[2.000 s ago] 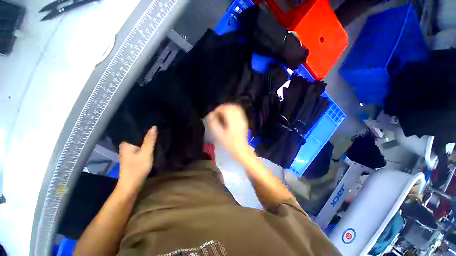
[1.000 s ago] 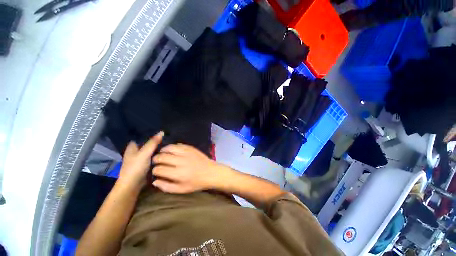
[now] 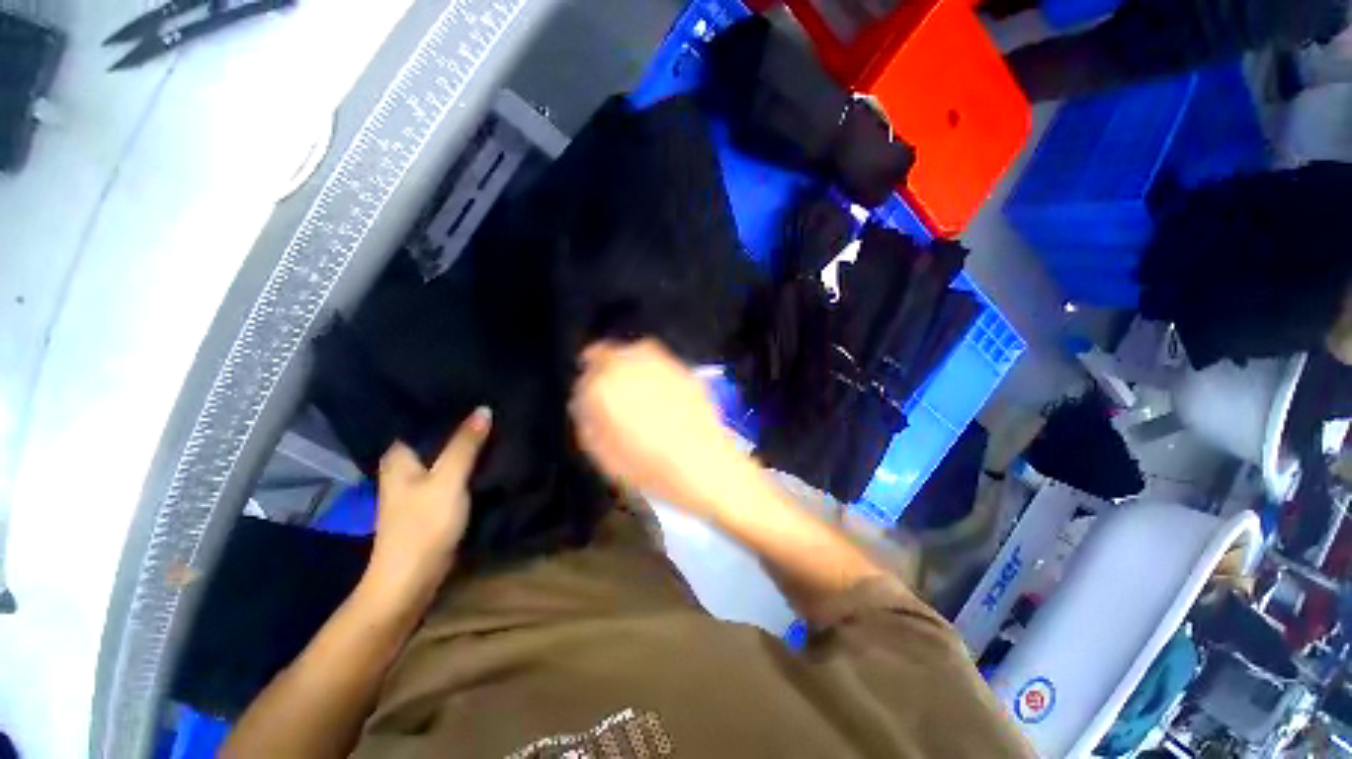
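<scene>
Black cloth (image 3: pixel 445 326) lies over my lap and stretches up beside the table edge towards the blue crate. My left hand (image 3: pixel 426 504) grips its lower left part, with thumb and forefinger showing on top and the other fingers partly hidden. My right hand (image 3: pixel 638 415), slightly blurred, is curled closed at the cloth's right side. Its fingertips are hard to make out, but it appears to pinch the cloth.
The white table (image 3: pixel 178 267) curves along the left, with a measuring tape (image 3: pixel 304 252) on its edge and black snips (image 3: pixel 186 27) on top. A blue crate (image 3: pixel 949 408) holds black pieces. Behind are a red container (image 3: pixel 956 126), another blue crate (image 3: pixel 1097 178) and a white JACK machine (image 3: pixel 1105 623).
My right hand has moved from beside my left hand to the right and up, along the cloth. The cloth's right part has shifted and bunched. My left hand has moved only slightly.
</scene>
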